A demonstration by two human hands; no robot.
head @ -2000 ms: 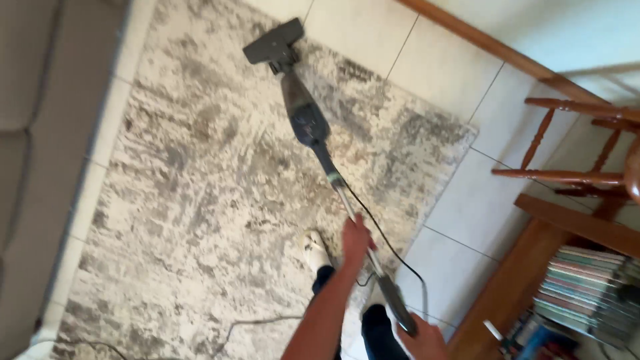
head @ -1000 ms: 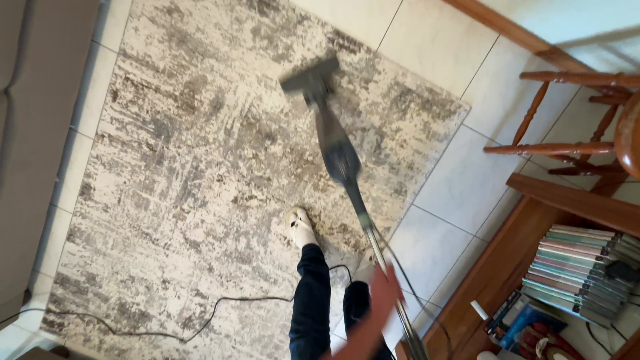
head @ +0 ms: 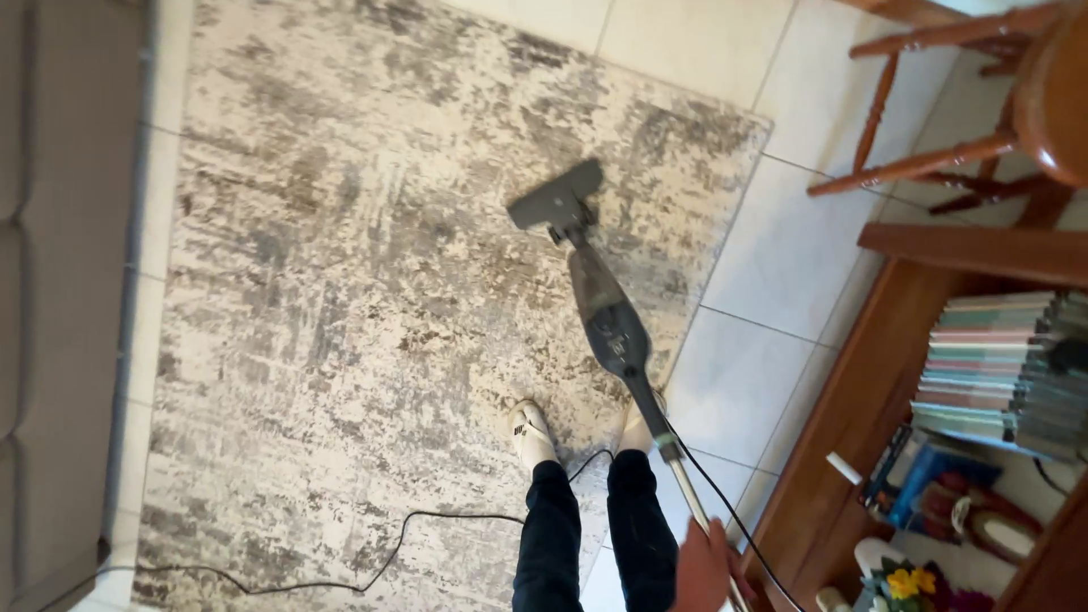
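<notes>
A dark grey stick vacuum cleaner (head: 616,336) slants across the right part of the patterned grey and cream rug (head: 340,297). Its wide floor head (head: 557,197) rests on the rug, up and right of the middle. Near the bottom edge, my left hand (head: 704,565) is closed around the metal tube below the vacuum body. The handle end lies outside the view, and my right hand is not seen. A black power cord (head: 718,489) runs beside the tube; another stretch of cord (head: 408,527) curves over the lower rug.
My feet in light slippers (head: 529,425) stand on the rug's lower right. A grey sofa (head: 72,297) lines the left side. At right are a turned-leg wooden chair (head: 884,119) and a wooden shelf unit (head: 850,399) with a row of cases (head: 986,365) and artificial-looking flowers (head: 909,582).
The floor head has come from the rug's upper edge toward my feet. My left hand has moved down to the bottom edge with the tube. My right hand, on the handle earlier, has left the view.
</notes>
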